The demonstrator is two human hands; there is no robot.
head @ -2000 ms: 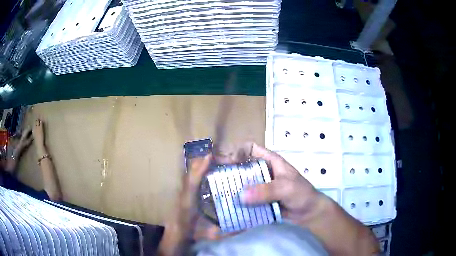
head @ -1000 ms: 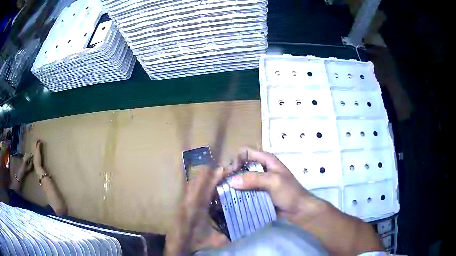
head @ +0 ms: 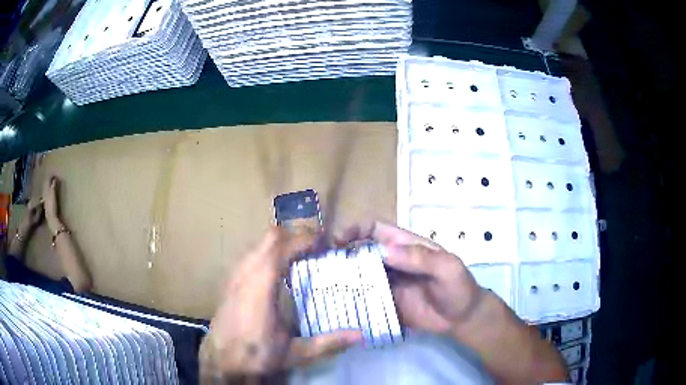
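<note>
A block of phone middle frames point(head: 346, 295), several side by side with silver edges facing up, is held between my two hands near the bottom centre. My left hand point(head: 259, 308) grips its left side, with a finger across its near edge. My right hand point(head: 429, 278) grips its right side and far end. A middle frame point(head: 298, 207) with a dark outline lies on the tan surface just beyond my left hand, which hides its near part. I cannot tell whether it is one frame or a small stack.
An open white blister tray point(head: 508, 158) stands at right. White tray stacks stand at the back, one tall point(head: 301, 37) and one lower point(head: 132, 56). Another tray stack point(head: 83, 338) is near left. A coworker's hands point(head: 53, 214) rest on the tan surface point(head: 203, 188) at far left.
The block has turned more upright in view and moved slightly left. My left hand now wraps its left and near sides; my right thumb has moved from its top to its right side.
</note>
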